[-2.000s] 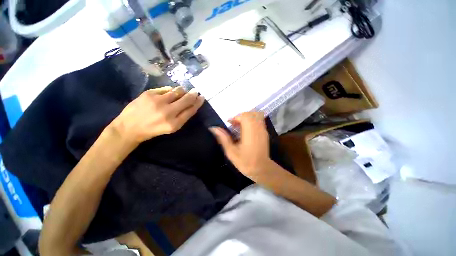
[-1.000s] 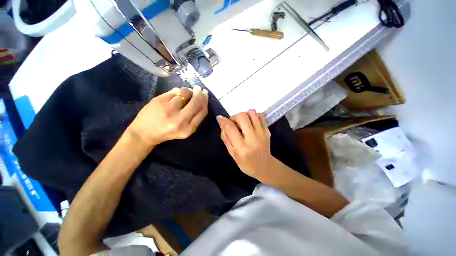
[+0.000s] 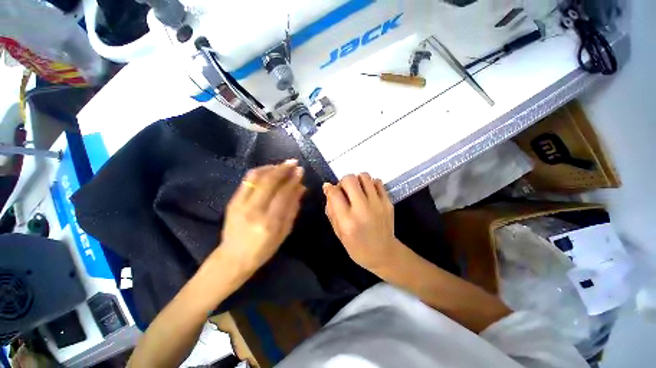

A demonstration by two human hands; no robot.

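Note:
The dark garment piece (image 3: 205, 172) lies heaped left of the needle and hangs over the wearer's lap. Its narrow folded band (image 3: 313, 155) runs from the presser foot area (image 3: 288, 128) down towards my right hand. My left hand (image 3: 262, 208), slightly blurred, is over the cloth below the needle, fingertips near the band; whether it grips the cloth cannot be told. My right hand (image 3: 362, 219) holds the band's edge at the table's front edge, fingers curled. The needle tip is hard to make out.
The white JACK machine head (image 3: 316, 54) spans the back. On the bed lie an awl (image 3: 403, 80), a long silver tool (image 3: 462, 70), a dark rod (image 3: 503, 49) and black-looped snips (image 3: 597, 54). Cardboard boxes (image 3: 568, 147) and plastic bags (image 3: 536, 262) are below right.
The view has shifted, showing more at the left. My left hand has moved back from the presser foot. My right hand, apart from the band at first, has come onto its edge.

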